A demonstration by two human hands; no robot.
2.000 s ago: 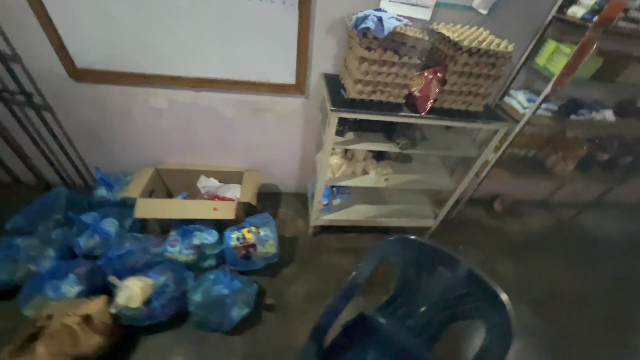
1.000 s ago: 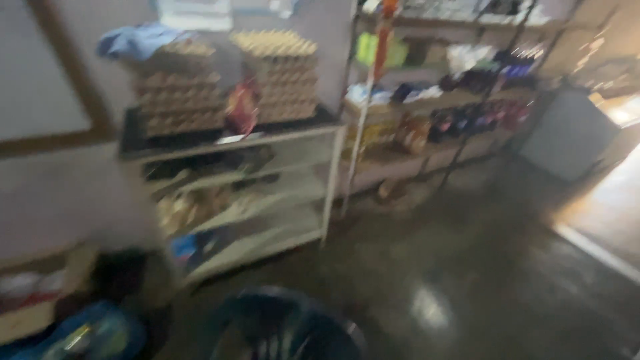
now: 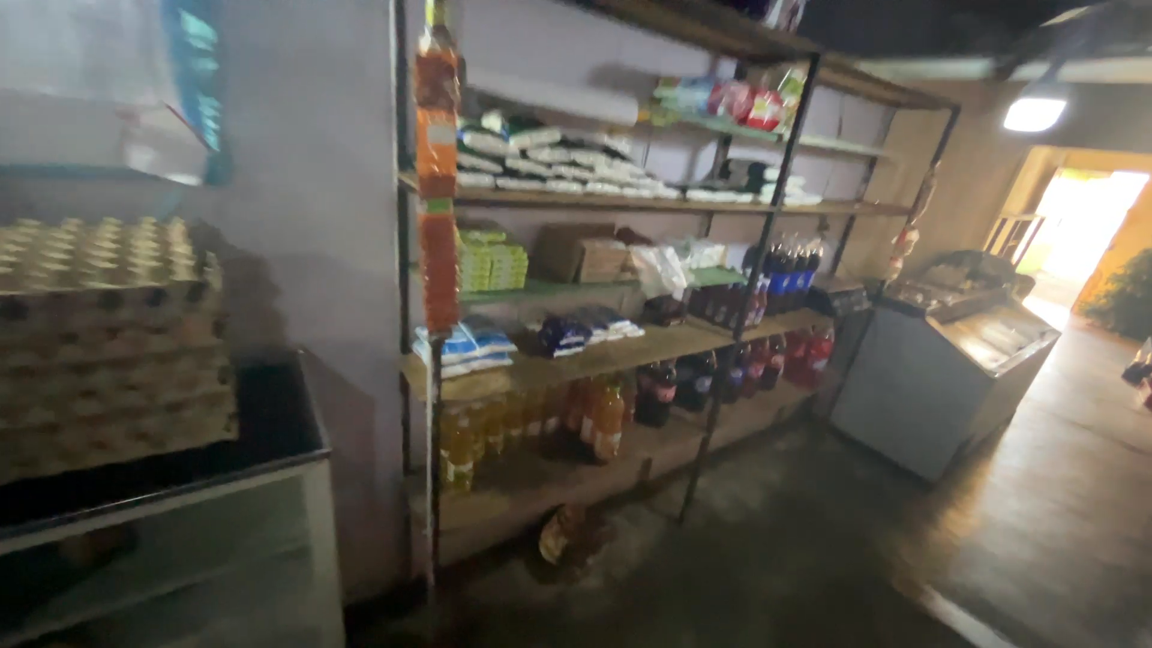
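Observation:
Neither my left hand nor my right hand is in the head view. A tall metal-framed shelf rack [image 3: 785,135] stands along the wall, holding white plastic packets [image 3: 540,160], yellow-green packs [image 3: 492,261] and a cardboard box [image 3: 580,254]. Blue and white packets [image 3: 463,346] lie on a lower board. Bottles of orange drink [image 3: 607,418] and dark drink [image 3: 655,391] stand on the bottom level. At the left, stacked egg trays [image 3: 108,360] rest on a dark-topped cabinet [image 3: 306,423]. Orange packets [image 3: 438,216] hang in a strip on the rack's front post.
A grey chest freezer [image 3: 909,387] stands past the rack's right end, near a bright doorway [image 3: 1084,234]. A brownish object, blurred, lies on the dark floor [image 3: 774,558] by the rack's foot. A lamp [image 3: 1035,113] glows at the upper right.
The view has swung far to the right and nearer the rack. The chair, the blue bags and the open cardboard box from the earlier frames have left the picture.

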